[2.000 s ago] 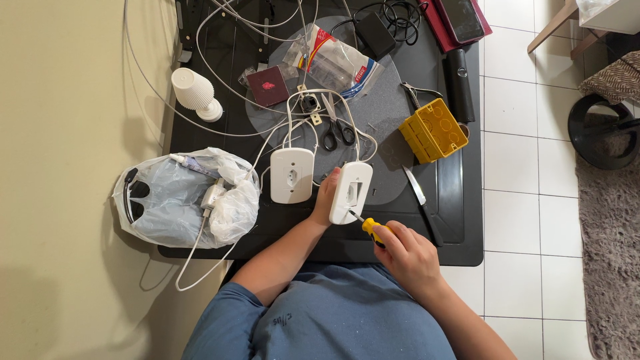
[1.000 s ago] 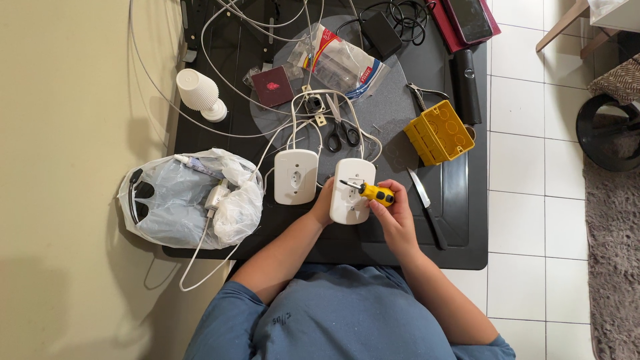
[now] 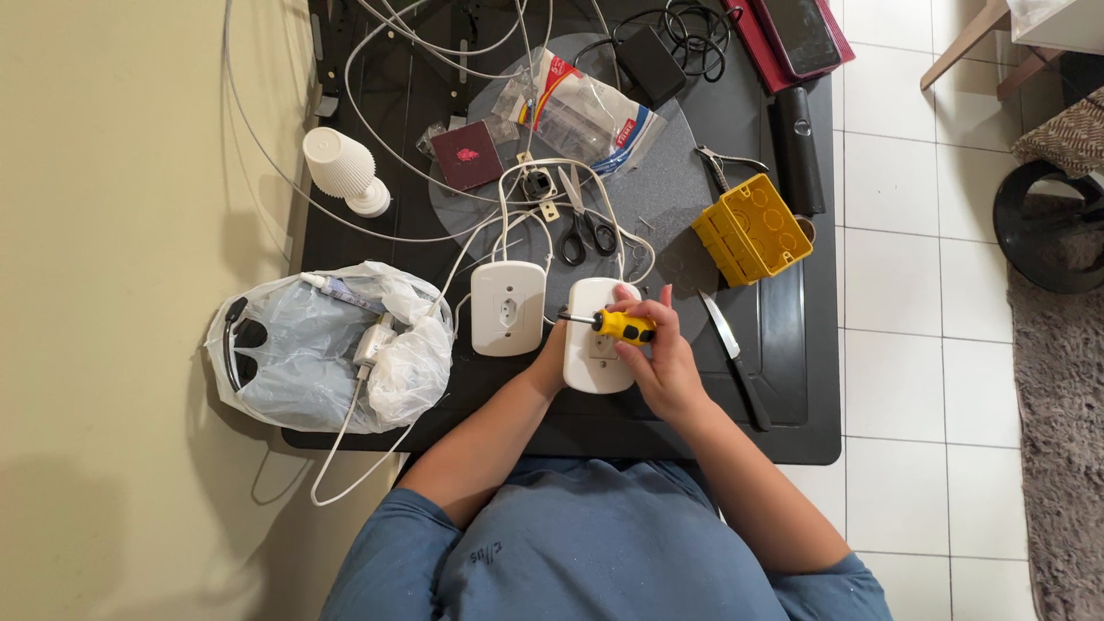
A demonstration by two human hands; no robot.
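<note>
My right hand (image 3: 666, 358) holds a short screwdriver with a yellow and black handle (image 3: 624, 328), its shaft pointing left across a white wall-socket plate (image 3: 591, 373). At that plate's left edge is my left hand (image 3: 552, 358), its fingers mostly hidden behind the plate. A second white socket plate (image 3: 507, 293) lies just to the left, with one outlet and two screws. White cables (image 3: 552, 162) run from both plates toward a loose socket module (image 3: 538, 184) on a metal strap. Scissors with black handles (image 3: 588, 235) lie above, between the plates.
To the right are a yellow electrical box (image 3: 733, 233), pliers (image 3: 720, 164) and a black-handled knife (image 3: 740, 371). A plastic bag (image 3: 302, 379) and a small white lamp (image 3: 341, 164) stand left. Plastic packaging (image 3: 586, 121), a black adapter (image 3: 651, 65) and a phone (image 3: 798, 34) lie farther back.
The screwdriver has swung from the right plate's lower part to lie across its upper part, pointing left. My right hand has moved up and left over the plate, which stands more upright in view.
</note>
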